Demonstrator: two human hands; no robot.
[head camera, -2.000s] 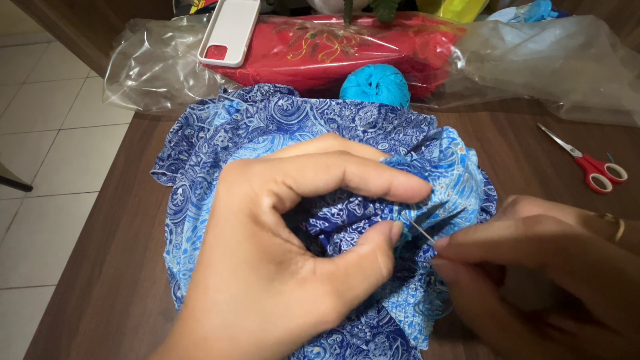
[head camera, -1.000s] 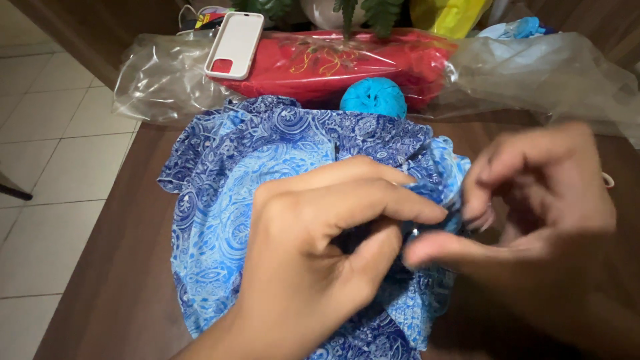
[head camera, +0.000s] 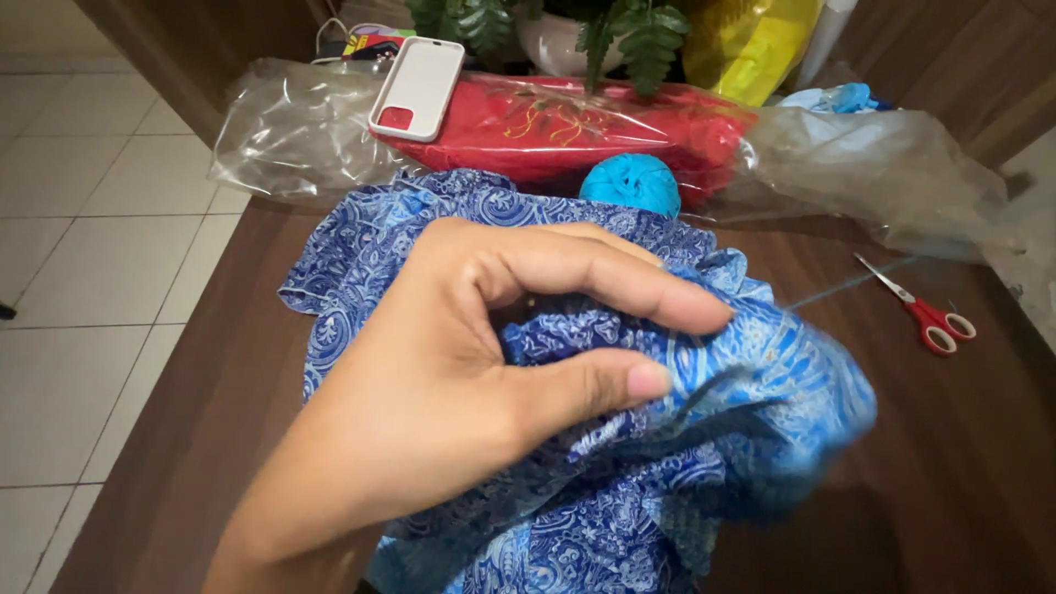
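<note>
My left hand (head camera: 495, 355) pinches a fold of the blue paisley-patterned fabric (head camera: 528, 198) between thumb and forefinger. The rest of the fabric lies bunched on the wooden table beneath that hand. From the fold's upper right edge a thin blue thread (head camera: 850, 284) runs taut up to the right, passing above the scissors. My right hand is outside the view, and no needle can be made out. A ball of turquoise yarn (head camera: 631, 183) rests behind the fabric, touching the plastic packaging.
Red-handled scissors (head camera: 922, 309) lie at the right on the brown table (head camera: 825, 528). Along the back stretches a clear plastic bag (head camera: 289, 132) with red cloth (head camera: 610, 128) inside and a white phone case (head camera: 419, 87) on top. Behind are a potted plant (head camera: 648, 41) and a yellow bag (head camera: 755, 54).
My right hand, earlier at the fold with a needle, has left the view. The thread now stretches out to the right. My left hand keeps its pinch on the fabric.
</note>
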